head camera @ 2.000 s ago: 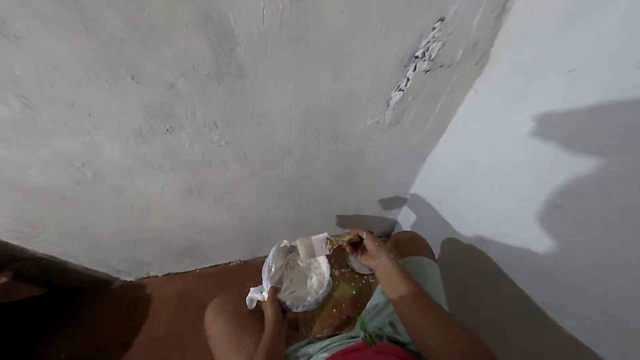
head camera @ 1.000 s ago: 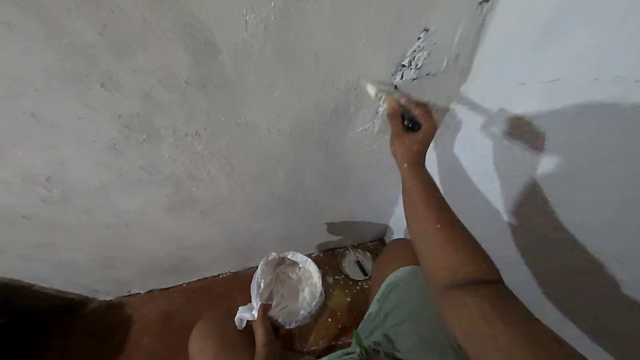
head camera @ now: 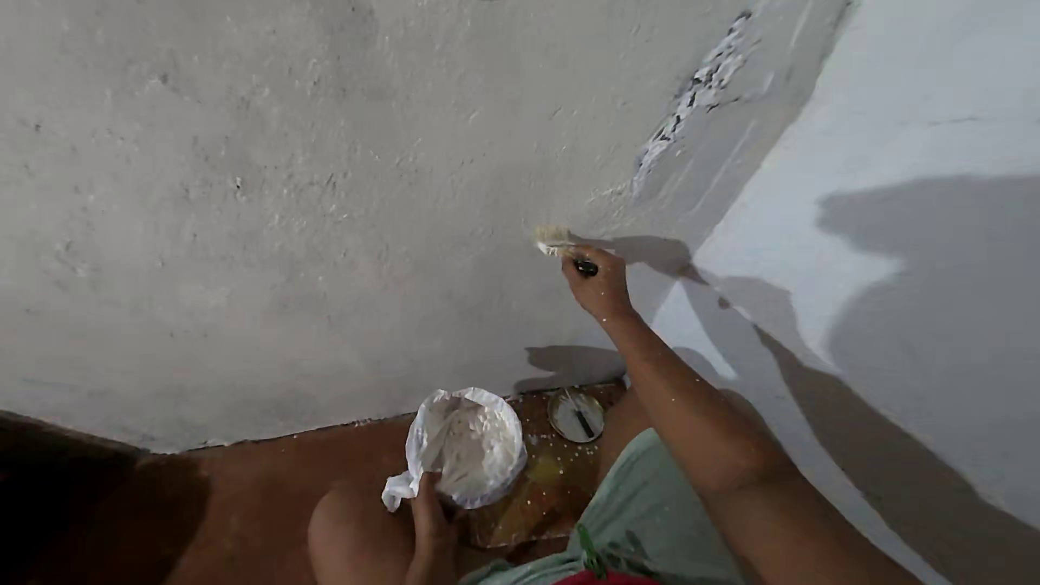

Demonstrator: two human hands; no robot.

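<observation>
My right hand [head camera: 599,280] is closed around the dark handle of a paintbrush [head camera: 553,240], whose pale bristles are at the grey plastered wall [head camera: 284,203]. White paint shows on the bristles. Low in the view, my left hand [head camera: 432,512] grips the near rim of a round container [head camera: 512,463] lined with a white plastic bag and holding thick white paint or paste. A twisted end of the bag sticks out at its left. Up and to the right of the brush, a rough, chipped strip [head camera: 691,101] runs diagonally on the wall.
A round lid or dish [head camera: 576,415] with a dark-handled tool on it lies beside the container, on a paint-spattered board [head camera: 528,520]. The floor [head camera: 268,496] is reddish brown. A white wall [head camera: 934,122] meets the grey one at right; my knees flank the container.
My right hand first held the brush over the container, then raised it to the wall near the chipped strip. It is now lower and further left along the wall. My left hand stays at the container.
</observation>
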